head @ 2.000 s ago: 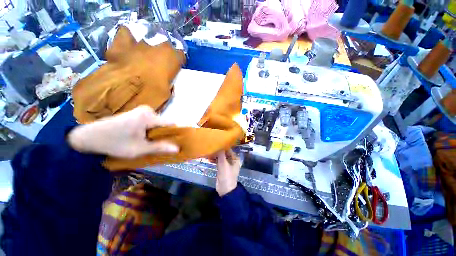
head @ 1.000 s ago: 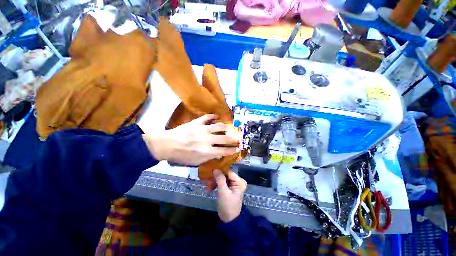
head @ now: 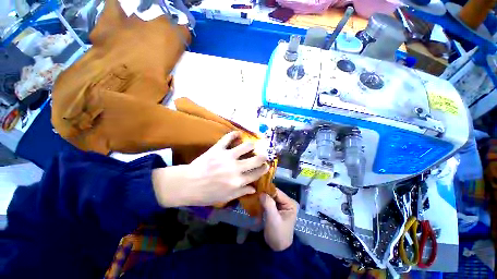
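Observation:
A rust-brown garment panel (head: 204, 133) runs from the brown panel stack (head: 128, 46) at the left to the lit needle area (head: 270, 144) of the white and blue overlock machine (head: 376, 98). My left hand (head: 218, 175) lies flat on the panel just left of the needle, fingers spread and pressing on the cloth. My right hand (head: 280, 215) pinches the panel's near edge between thumb and fingers, just in front of the needle. The cloth under my left palm is hidden.
Snips with red and yellow handles (head: 428, 243) hang at the table's front right, beside black and white strips (head: 376, 248). Plaid fabric (head: 133, 248) is below the table edge. Pink fabric (head: 305, 5) and thread cones stand behind. A ruler strip (head: 321, 231) marks the front edge.
The panel's raised far part has come down and now lies toward the stack. Both hands sit farther right in the view, along with the machine. My left hand stays on the cloth; my right keeps its pinch.

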